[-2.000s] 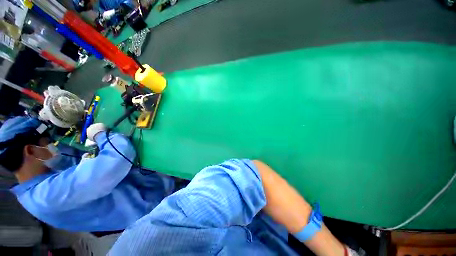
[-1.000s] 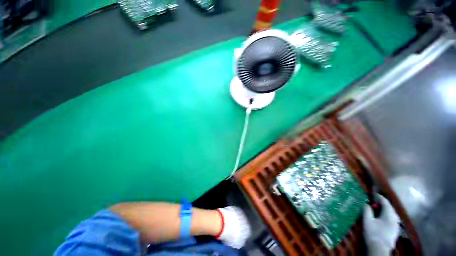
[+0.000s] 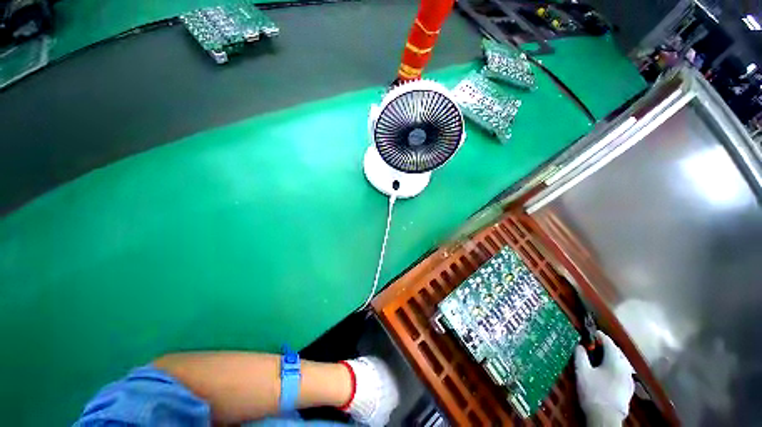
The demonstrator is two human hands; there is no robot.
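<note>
A populated green circuit board [image 3: 522, 334] lies on the reddish-brown slotted grate [image 3: 422, 342] at the lower right. My right hand [image 3: 606, 375], in a white glove, is at the board's right edge and grips side cutters [image 3: 591, 334] with red-and-black handles; the glove hides part of them. My left hand [image 3: 372, 390], in a white glove with a red cuff edge, hangs beside the grate's left edge. Its fingers are not clear, and I cannot tell if it holds anything. A blue strap [image 3: 290, 382] is around my left wrist.
A clear hood [image 3: 660, 217] with a metal frame covers the grate's right side. A white desk fan [image 3: 418, 133] with its cable stands on the green mat [image 3: 209, 250]. Two boards [image 3: 489, 104] lie behind it. Another board [image 3: 224, 29] lies on the dark conveyor belt [image 3: 109, 108].
The view has swung right from the neighbouring worker to the grate and hood, then shifted slightly. My right hand with the cutters stays near the board's right edge; my left hand stays low beside the grate.
</note>
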